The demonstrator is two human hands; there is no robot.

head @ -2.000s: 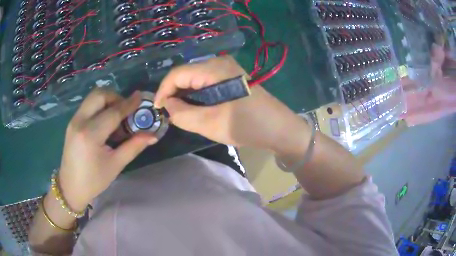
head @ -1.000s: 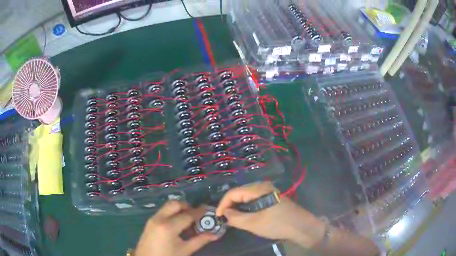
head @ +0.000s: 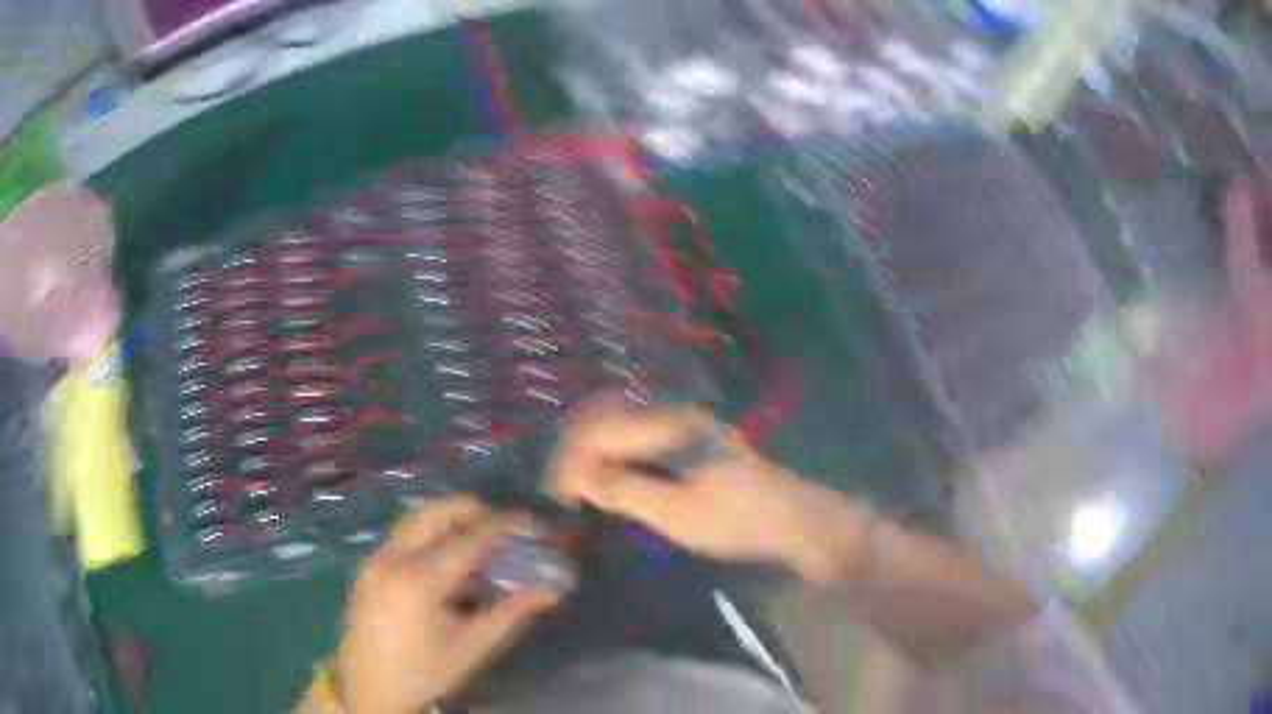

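The picture is blurred. My left hand [head: 426,607] holds the small round fixture [head: 527,564] between thumb and fingers at the bottom centre. My right hand [head: 663,481] is just above and right of it, apart from the fixture. Its fingers are closed around the dark test probe [head: 684,455], mostly hidden; the tips cannot be made out. A thicker red probe cable [head: 767,405] shows beyond this hand. The large clear blister tray [head: 237,575] lies ahead with rows of shiny round wired components [head: 310,393] and thin red wires.
A second blister tray [head: 997,279] lies at the right, with stacked clear trays [head: 781,84] at the back. A pink fan [head: 59,272] and yellow strip [head: 101,460] are at the left. A monitor [head: 209,17] is top left. A blurred pink shape is at the far right.
My right hand has moved up and away from the fixture with the probe. My left hand with the fixture sits further left in the picture. The whole view has shifted and blurred.
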